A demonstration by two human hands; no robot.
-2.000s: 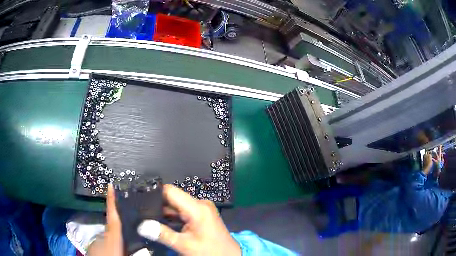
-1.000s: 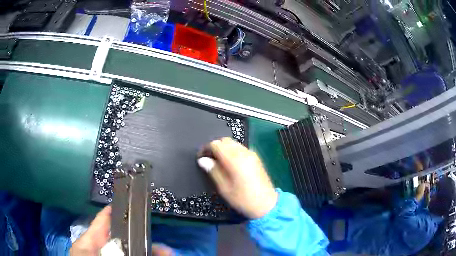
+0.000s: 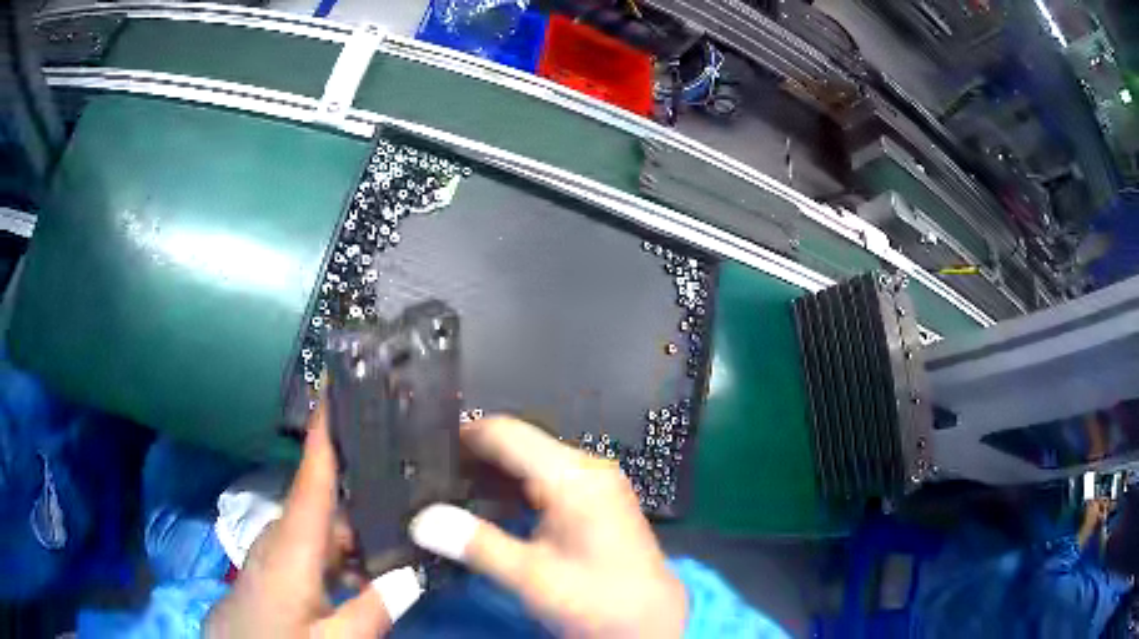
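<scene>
A dark end plate (image 3: pixel 397 437) is held upright over the near left part of the black parts tray (image 3: pixel 537 300), its two bosses at the top. My left hand (image 3: pixel 300 549) grips its left side and lower end. My right hand (image 3: pixel 562 531) is at its right side, the white-capped thumb on its face. Its other fingertips are partly hidden behind the plate. Small shiny nuts (image 3: pixel 356 231) lie heaped along the tray's edges, with a pale scrap (image 3: pixel 441 192) at the far left corner.
A stack of ribbed dark plates (image 3: pixel 862 387) stands right of the tray. The green conveyor belt (image 3: pixel 500 115) runs beyond, with a flat plate on it. Blue (image 3: pixel 500 38) and red (image 3: pixel 597 65) bins lie past it. A grey machine arm (image 3: pixel 1037 387) is at right.
My right hand has come back from over the tray to the plate. The view has shifted, so the tray sits further right. A flat plate now shows on the conveyor.
</scene>
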